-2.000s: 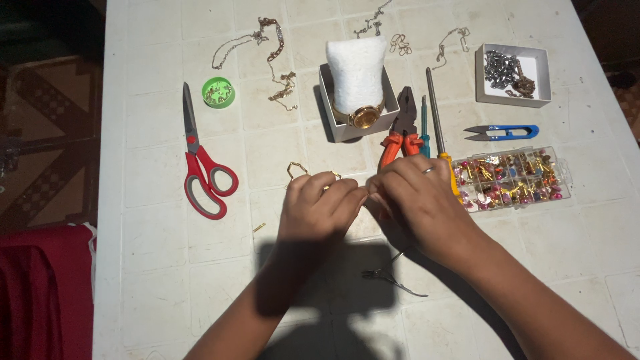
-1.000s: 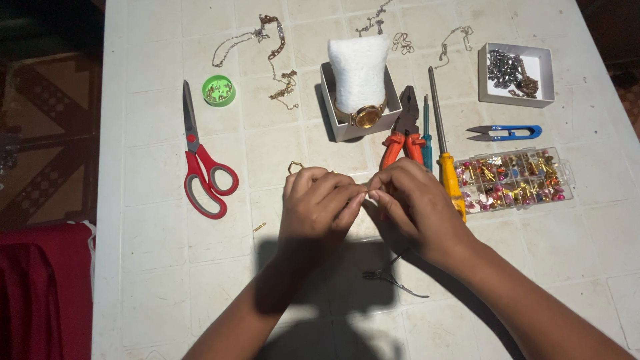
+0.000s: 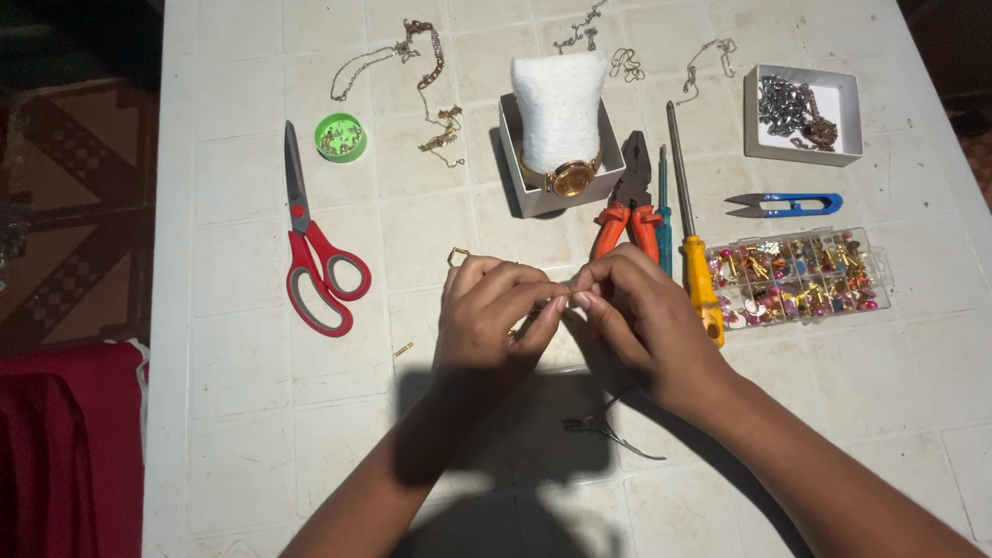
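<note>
My left hand [image 3: 496, 310] and my right hand [image 3: 647, 325] meet over the middle of the table, fingertips nearly touching. Between them they pinch a small gold-coloured jewelry piece [image 3: 571, 294], mostly hidden by the fingers. An angular gold-coloured link [image 3: 458, 256] shows just beyond my left knuckles; whether it joins the held piece I cannot tell. Left of my left hand lies a small gold-coloured pin [image 3: 404, 349]. Small metal nippers [image 3: 593, 425] rest below the hands, partly in shadow. Orange-handled combination pliers [image 3: 637, 174] lie just beyond my right hand.
Red-handled scissors [image 3: 318, 263] and a green lid [image 3: 341, 138] lie left. Behind stand a boxed watch [image 3: 573, 178] on a white cushion [image 3: 558, 101] and several chains [image 3: 434, 70]. At right are screwdrivers [image 3: 682, 178], blue thread snips [image 3: 798, 204], a divided bead case [image 3: 806, 279] and a chain box [image 3: 845, 151].
My right fingers have shifted slightly at the pinch, and a bit of the gold-coloured piece now shows between the fingertips. Both hands stay in about the same place.
</note>
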